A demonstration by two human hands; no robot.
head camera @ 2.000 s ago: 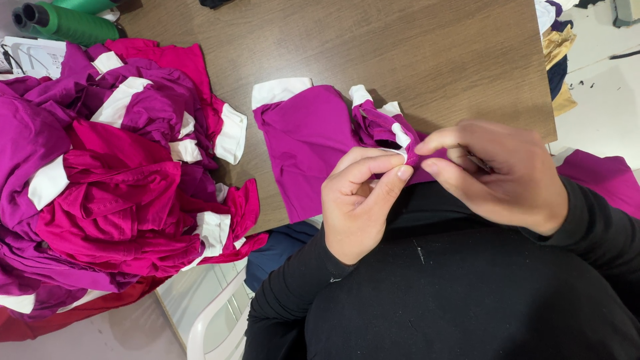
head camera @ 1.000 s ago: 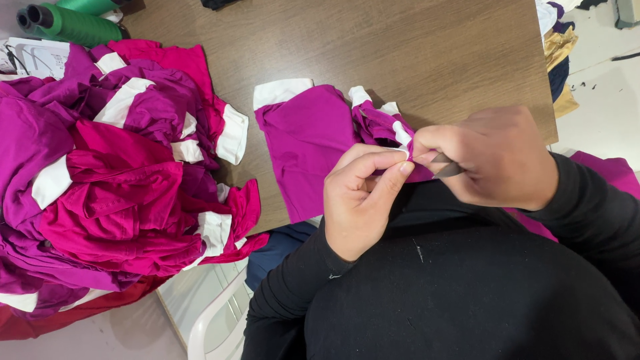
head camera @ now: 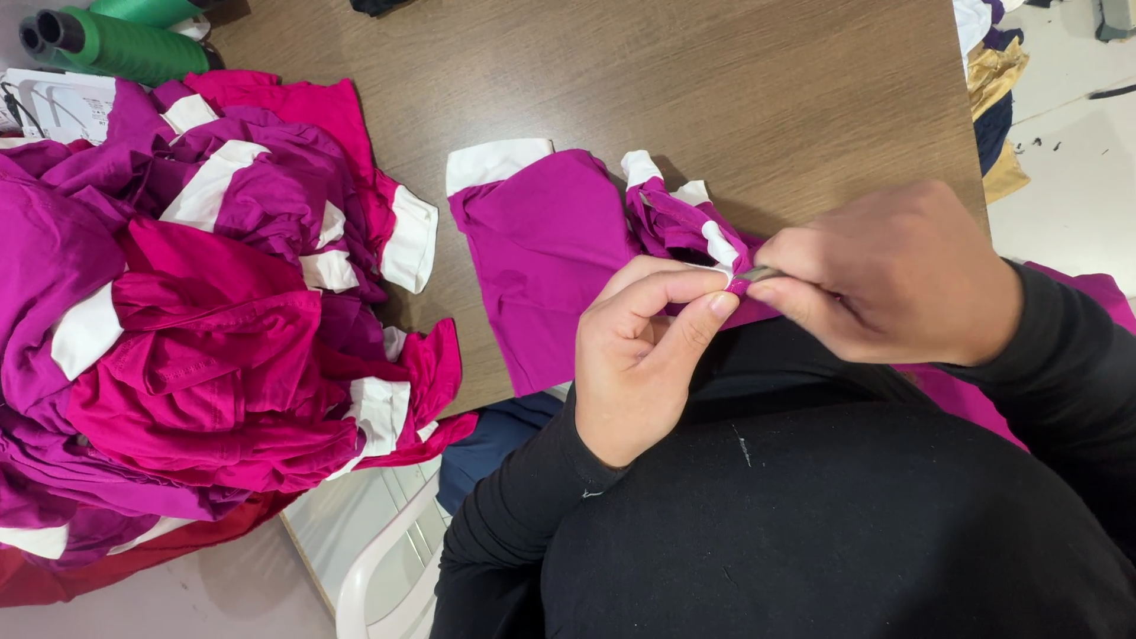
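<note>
A magenta garment with white cuffs (head camera: 550,257) lies over the table's near edge. My left hand (head camera: 652,355) pinches its seam, at a white trim, between thumb and forefinger. Close on the right, my right hand (head camera: 887,275) is closed on a small metal tool (head camera: 759,274), its tip against the magenta fabric beside my left fingertips. Most of the tool is hidden in the fist, so its kind cannot be told.
A large heap of magenta and crimson garments with white bands (head camera: 213,355) covers the left side. Green thread cones (head camera: 133,44) stand behind it on the wooden table (head camera: 710,80). A white plastic chair (head camera: 382,550) is below, and fabric scraps (head camera: 994,80) lie beyond the right edge.
My right hand has turned from looser, spread fingers to a closed grip, with the metal tool now showing at its fingertips. My left hand keeps its pinch in nearly the same place.
</note>
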